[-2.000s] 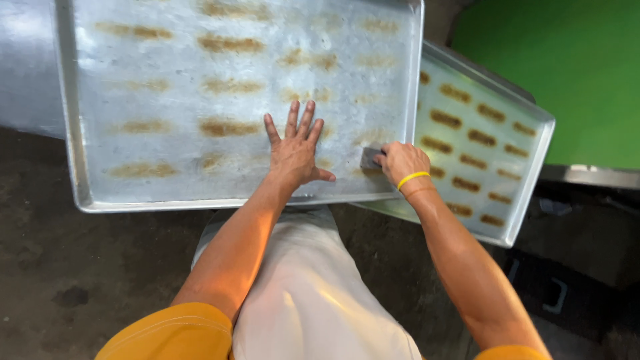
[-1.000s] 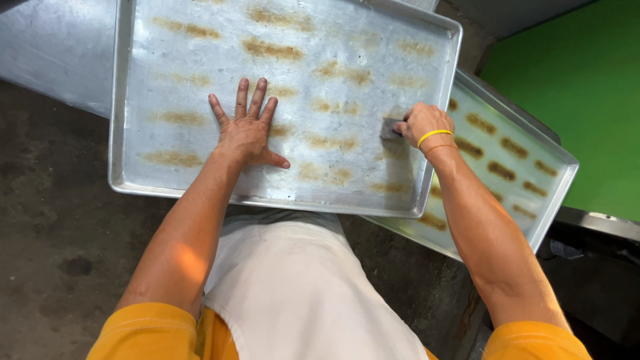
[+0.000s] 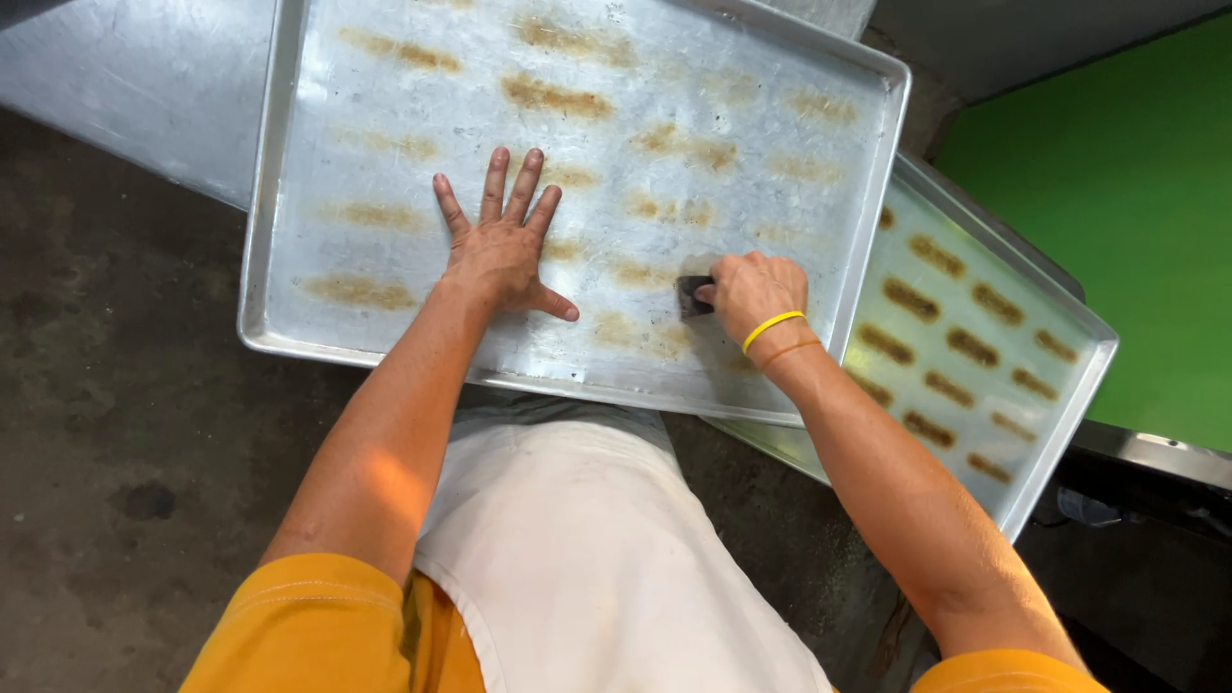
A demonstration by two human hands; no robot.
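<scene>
A large metal baking tray (image 3: 433, 348) with rows of brown oblong stains lies in front of me, above my apron. My left hand (image 3: 502, 252) rests flat on its inner surface, fingers spread, holding nothing. Right of it, my right hand (image 3: 756, 294) is closed on a small dark flat scraper (image 3: 692, 295), whose blade sits against the tray near several faint stains. The far end of the scraper is hidden in my fist. A yellow band and a thin orange one circle my right wrist.
A second metal tray (image 3: 1105, 361) with darker brown marks lies partly under the first, at the right. Beyond it is a green surface (image 3: 1126, 192) with a metal edge. A metal table (image 3: 144, 87) extends at the upper left. Dark floor (image 3: 144, 500) shows below.
Between two seconds and one second ago, my left hand moved left across the tray. The scraper in my right hand has since moved down and left over the tray. The view has shifted somewhat.
</scene>
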